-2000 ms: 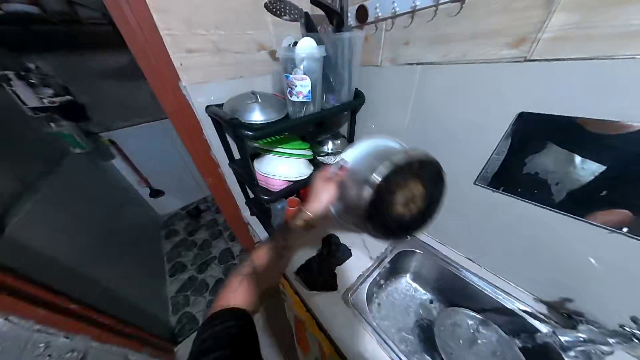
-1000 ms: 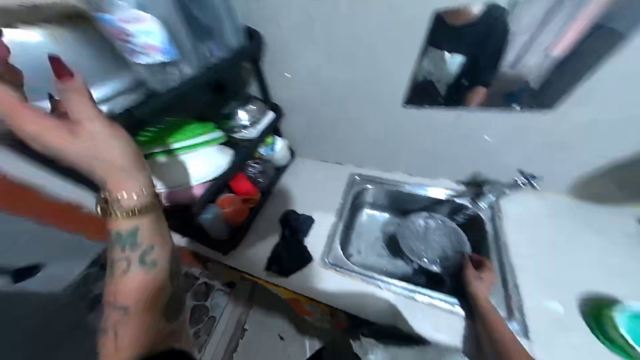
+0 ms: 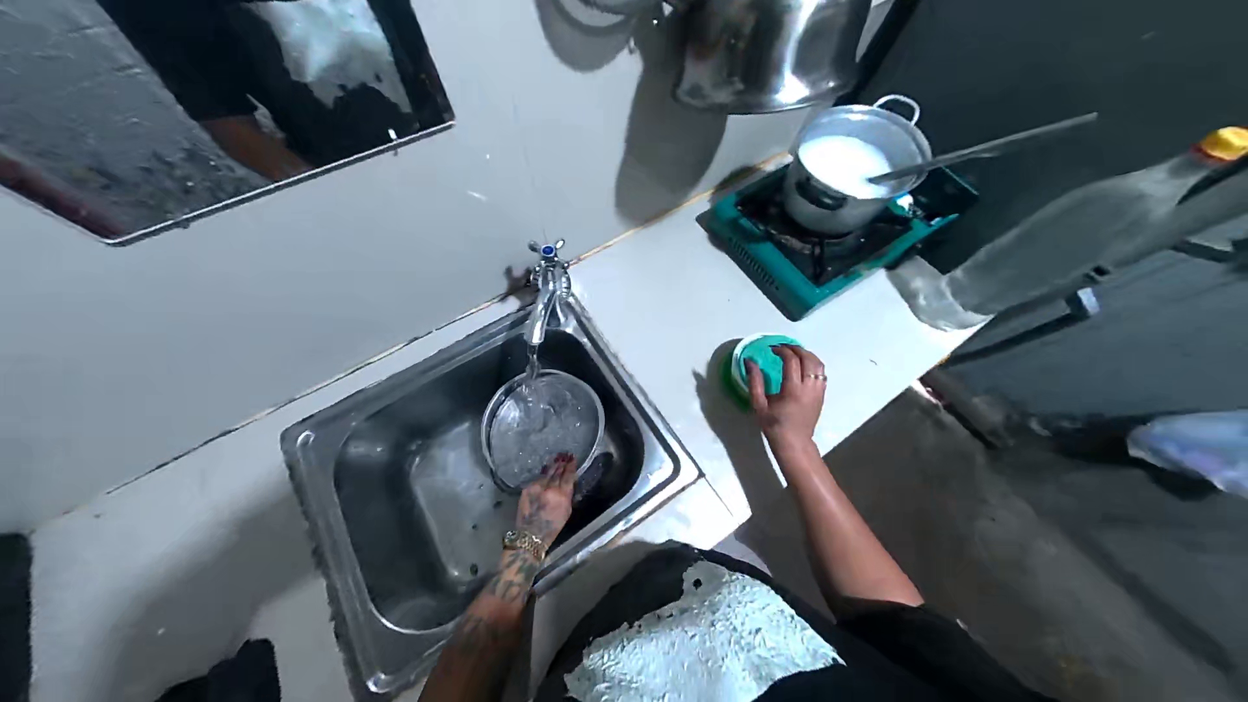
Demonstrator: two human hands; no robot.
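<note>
In the head view my left hand (image 3: 548, 497) grips the near rim of a round metal pot (image 3: 546, 429) that holds water, inside the stainless steel sink (image 3: 439, 487). Water runs into this pot from the faucet (image 3: 549, 283). On the counter right of the sink, my right hand (image 3: 792, 390) has its fingers on a green sponge (image 3: 765, 363), which lies in or on a round green tub (image 3: 738, 375). Whether the fingers have closed around the sponge is hard to tell.
A pot of white liquid (image 3: 846, 171) with a long utensil in it stands on a green portable stove (image 3: 780, 263). Beside the stove is a grey hose or duct (image 3: 1063, 244). A large metal pot (image 3: 770, 49) hangs on the wall. Black cloth (image 3: 229, 673) lies at lower left.
My left hand has gone from up by the dish rack to the pot's rim in the sink. My right hand has left the pot for the green sponge. The view has swung right.
</note>
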